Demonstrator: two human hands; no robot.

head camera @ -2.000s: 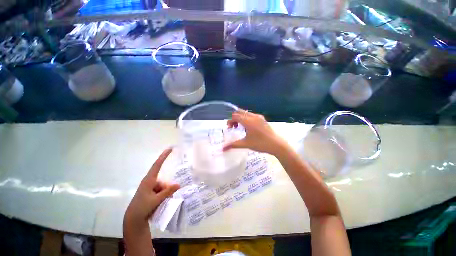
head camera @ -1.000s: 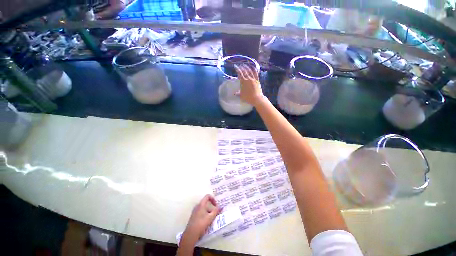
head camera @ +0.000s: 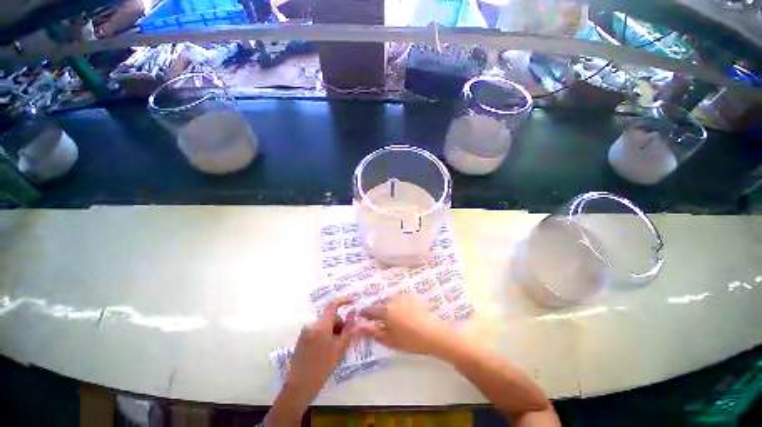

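Observation:
A clear container with a whitish bottom [head camera: 399, 238] stands upright on the printed label sheets [head camera: 447, 288], with small bracket-like marks on its wall. My left hand [head camera: 324, 338] and my right hand [head camera: 401, 324] meet just in front of it, low over the sheets. The fingertips of both hands are close together at a small pale piece, blurred, probably a label. A small curled label sheet [head camera: 288, 360] lies under and beside my left hand. Which fingers hold the label or sheet is hard to tell.
Another clear container [head camera: 561, 260] leans or lies on the cream-white bench [head camera: 167, 275] at the right. Several containers stand on the dark green conveyor belt [head camera: 309, 158] behind. A cluttered shelf with a blue crate [head camera: 188, 15] is beyond. A carton [head camera: 96, 406] is below the bench edge at left.
A container now stands on the sheets in front of me. My right hand has come back from the belt to my left hand. The view has shifted.

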